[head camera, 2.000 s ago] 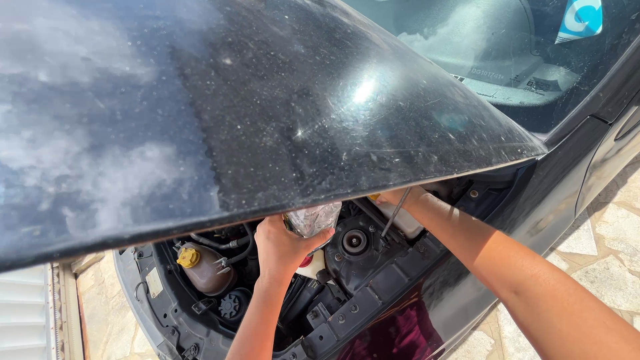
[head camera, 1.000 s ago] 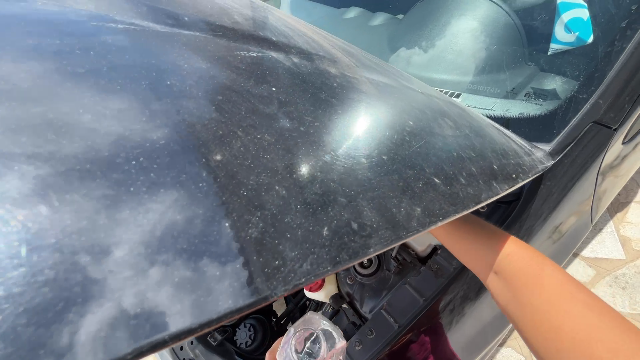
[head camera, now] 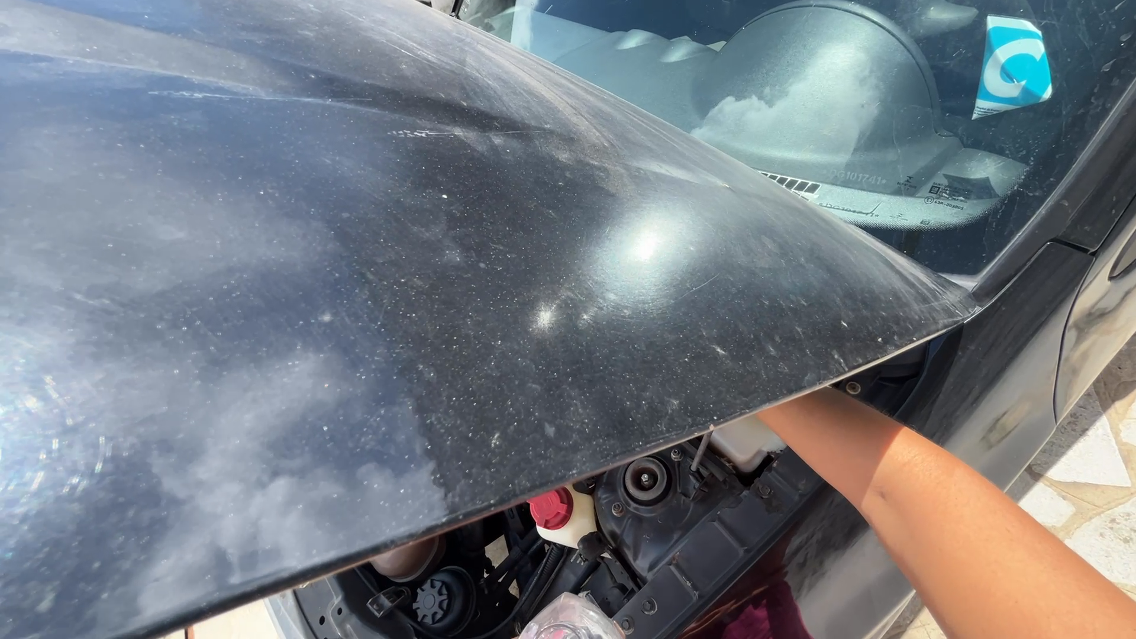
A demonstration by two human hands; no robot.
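A dark car hood [head camera: 497, 266] stands partly raised over the engine bay. My right forearm reaches under its edge from the lower right; my right hand is hidden beneath the hood, near a whitish plastic reservoir [head camera: 745, 442]. At the bottom edge shows the top of a clear plastic container [head camera: 571, 619]; my left hand is outside the view. Between them lie the strut mount [head camera: 646, 480] and a white reservoir with a red cap [head camera: 551, 508]. A black ribbed cap [head camera: 432, 601] is further left. A thin metal rod [head camera: 702, 450] rises beside the strut mount.
The hood's lower edge hangs low over the bay. Behind it is the windshield [head camera: 825, 98] with a blue and white sticker [head camera: 1013, 67]. The dark fender [head camera: 985, 390] runs along the right, with stone paving [head camera: 1078, 444] beyond.
My left hand, earlier at the clear container over the engine bay, has moved down out of view with the container lower too. My right hand has gone further under the hood. The view has shifted.
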